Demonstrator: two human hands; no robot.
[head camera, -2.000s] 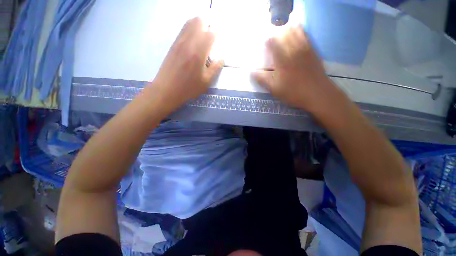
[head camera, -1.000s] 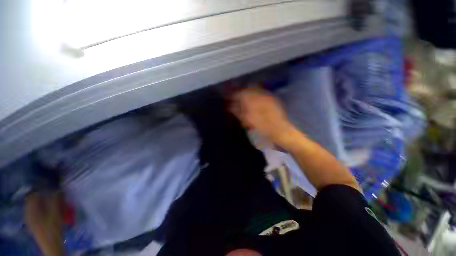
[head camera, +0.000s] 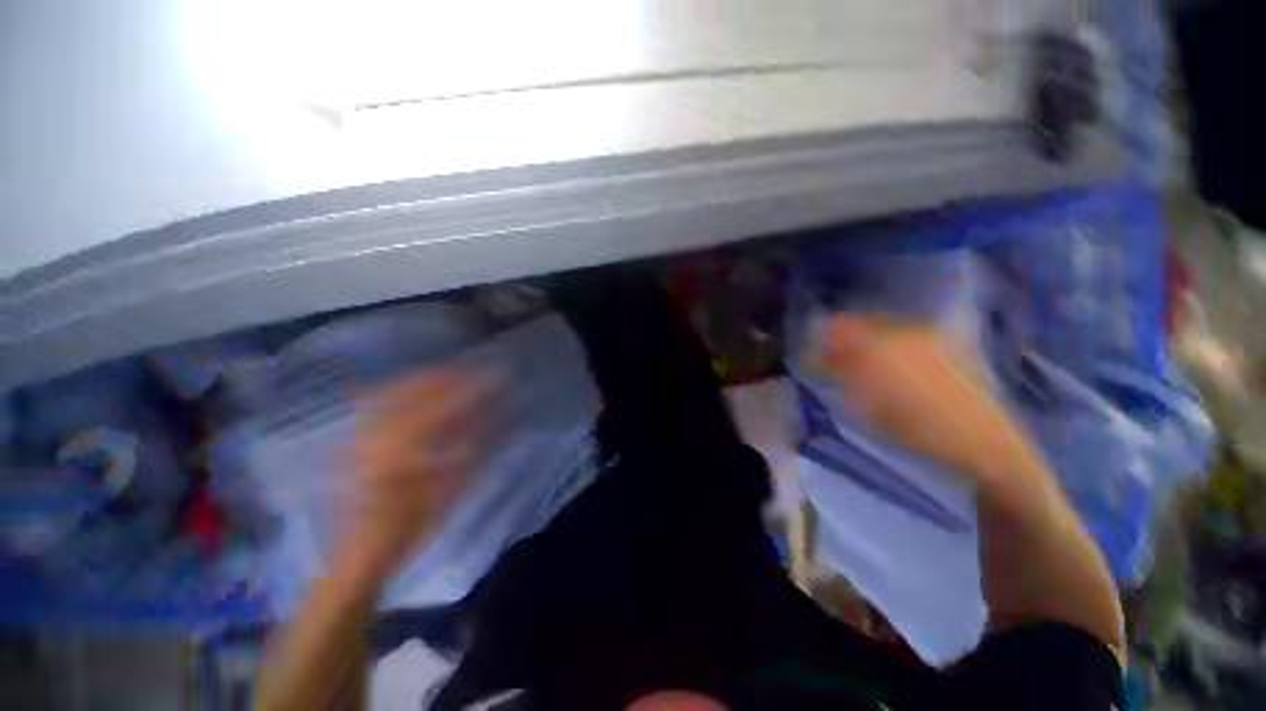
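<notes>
My right hand (head camera: 902, 389) is blurred, over the light-blue stacked cut panels (head camera: 889, 549) below the table's front edge at right. Its fingers are curled at the cloth, but whether they grip it cannot be told. My left hand (head camera: 417, 452) is strongly blurred, above or on the finished pieces (head camera: 535, 396), a soft light-blue pile in my lap. Its fingers cannot be made out. The needle area is out of view.
The white machine table (head camera: 778, 104) spans the top, with glare at upper left. Its grey ruler edge (head camera: 528, 229) runs above my lap. A blue plastic basket (head camera: 1132, 264) with cloth is at right. Blue cloth and a small red thing (head camera: 204, 517) lie at lower left.
The view has swung right from the needle area. Both hands have left the tabletop and are below its edge. Since one second ago, my left hand has moved over the lap pile.
</notes>
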